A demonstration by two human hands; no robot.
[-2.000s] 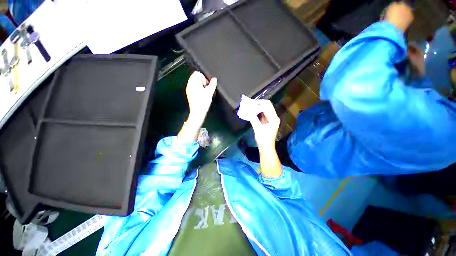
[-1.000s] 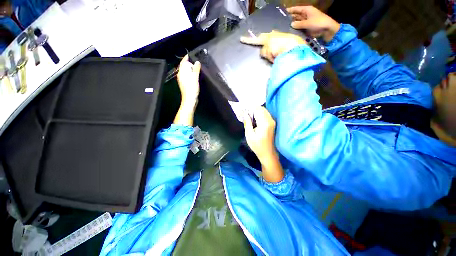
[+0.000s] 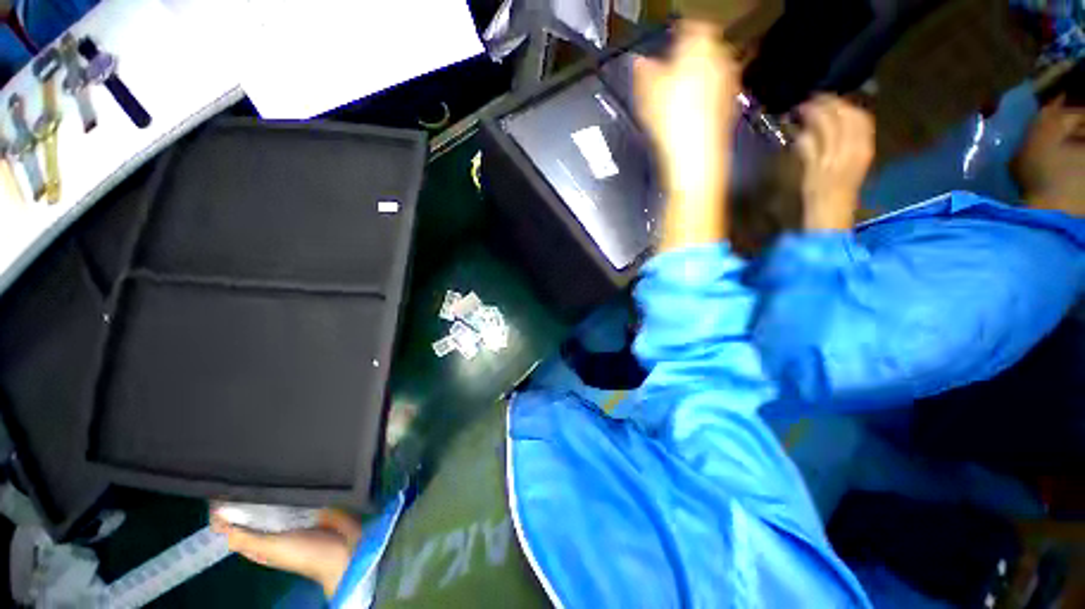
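Observation:
A black two-compartment tray (image 3: pixel 250 286) lies at left, with a small white label (image 3: pixel 388 207) in it. My left hand (image 3: pixel 286 544) is at the tray's near edge, partly hidden, beside a white item (image 3: pixel 268 516); its grip is unclear. My right hand (image 3: pixel 690 113), blurred, is over the second black tray (image 3: pixel 553 208); its fingers cannot be made out. A glossy film-wrapped unit (image 3: pixel 559 131) lies in that tray with a white label (image 3: pixel 593 152). Loose labels (image 3: pixel 476 327) lie between the trays.
A neighbour's hand (image 3: pixel 836 149) is at the right of the second tray, with a blue sleeve (image 3: pixel 904 297). Watches (image 3: pixel 107 83) and a white sheet (image 3: pixel 357 48) are on the white shelf. A printed label strip (image 3: pixel 173 569) lies at lower left.
My left hand has moved from between the trays to the left tray's near edge. My right arm has stretched forward over the second tray. The glossy unit is now down in the second tray.

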